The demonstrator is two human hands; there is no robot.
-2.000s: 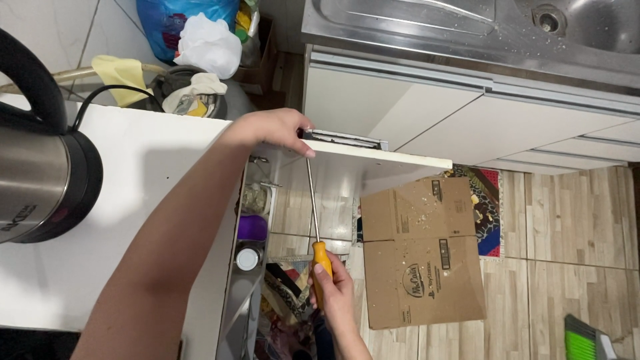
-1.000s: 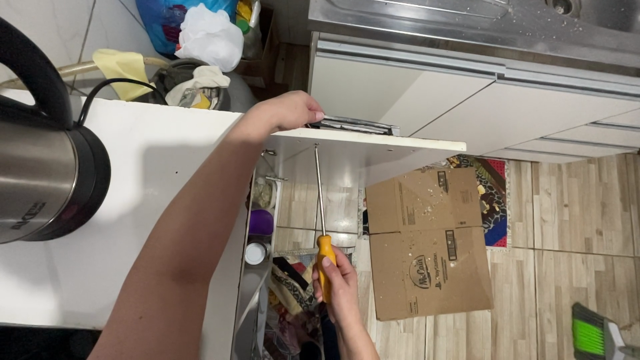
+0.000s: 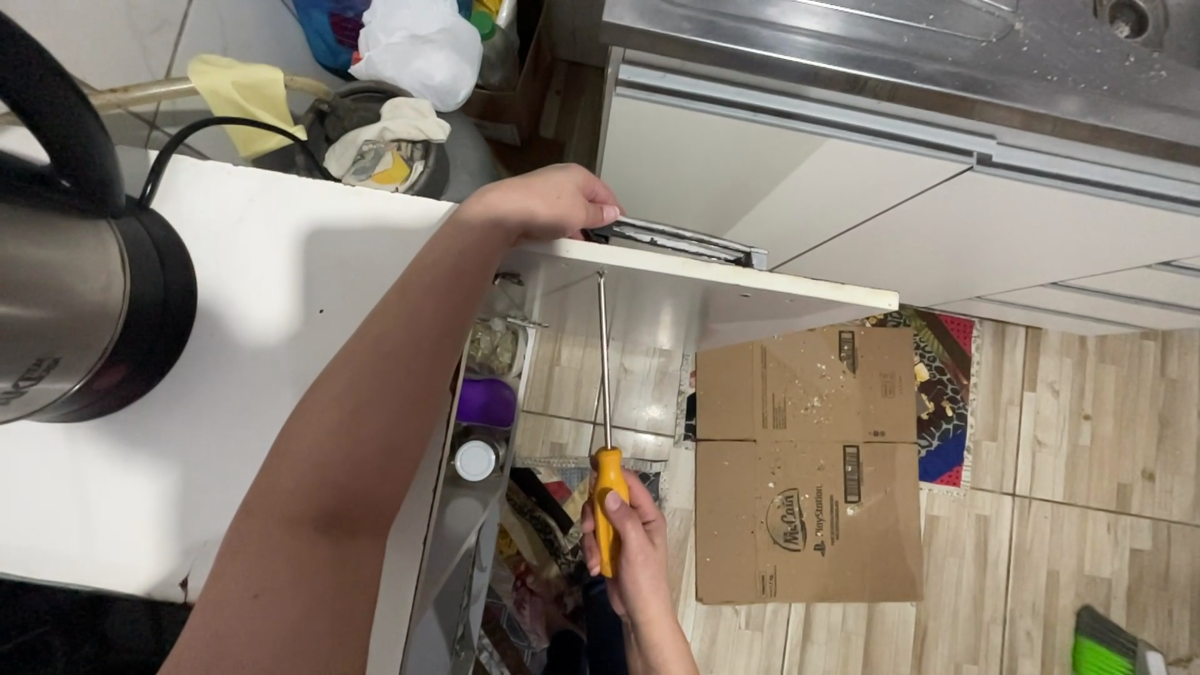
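My right hand [image 3: 630, 534] grips the yellow handle of a long screwdriver [image 3: 607, 511], its shaft pointing away from me. The tip meets the inner face of an open white cabinet door [image 3: 797, 289], close to a screw spot near the hinge side. Over the door's edge reaches my left hand [image 3: 562, 204], its fingers and thumb on the near end of a metal handle [image 3: 689, 241] on the outer face. Some of those fingers are hidden behind the door.
An electric kettle [image 3: 84, 300] stands on the white countertop [image 3: 253, 394]. Jars and a purple container [image 3: 486, 403] sit inside the cabinet. Flattened cardboard [image 3: 806, 516] lies on the floor over a patterned rug [image 3: 945, 403]. The sink counter [image 3: 872, 84] is beyond, and a green broom [image 3: 1106, 647] is at lower right.
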